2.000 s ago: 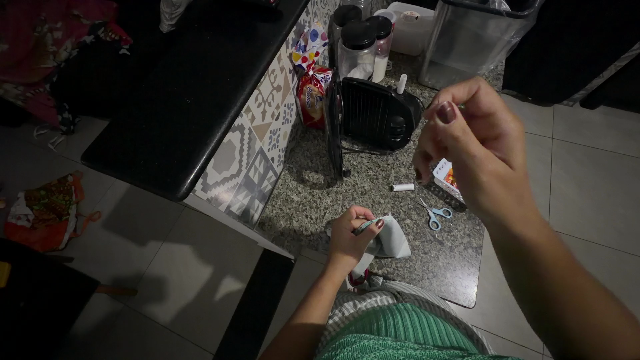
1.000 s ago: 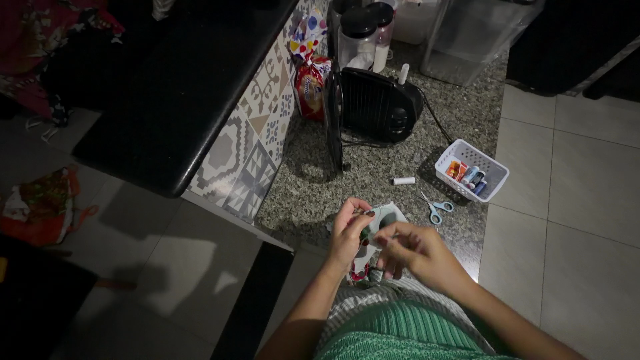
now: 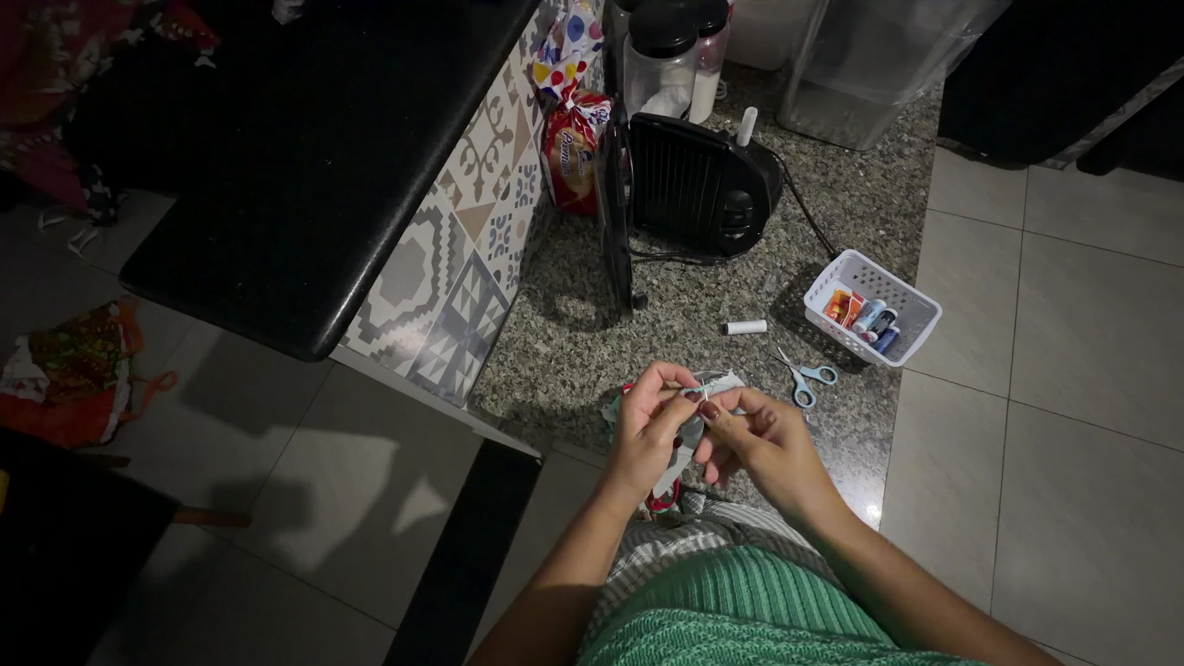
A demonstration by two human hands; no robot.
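Note:
My left hand (image 3: 652,421) pinches the edge of a pale fabric piece (image 3: 673,470) between thumb and fingers, at the counter's near edge. Against it, my right hand (image 3: 760,439) has its thumb and fingertip closed at the same edge, by a thin light sliver that may be a needle; thread is too fine to make out. Scissors with light blue handles (image 3: 803,388) lie slightly open to the right of my hands. Behind them a white thread spool (image 3: 746,327) rests on its side. A white perforated basket (image 3: 911,324) holds thread spools (image 3: 869,317) and a small orange packet (image 3: 842,306).
A black electric grill (image 3: 708,190) stands open on the granite counter (image 3: 564,342), its cord running toward the basket. Behind are a bread bag (image 3: 571,157), lidded jars (image 3: 659,69) and a clear plastic bin (image 3: 837,83). A raised black countertop (image 3: 305,166) is at left.
My right hand has come down from high on the right to the fabric beside my left hand. The basket, partly hidden by that hand at first, now shows fully.

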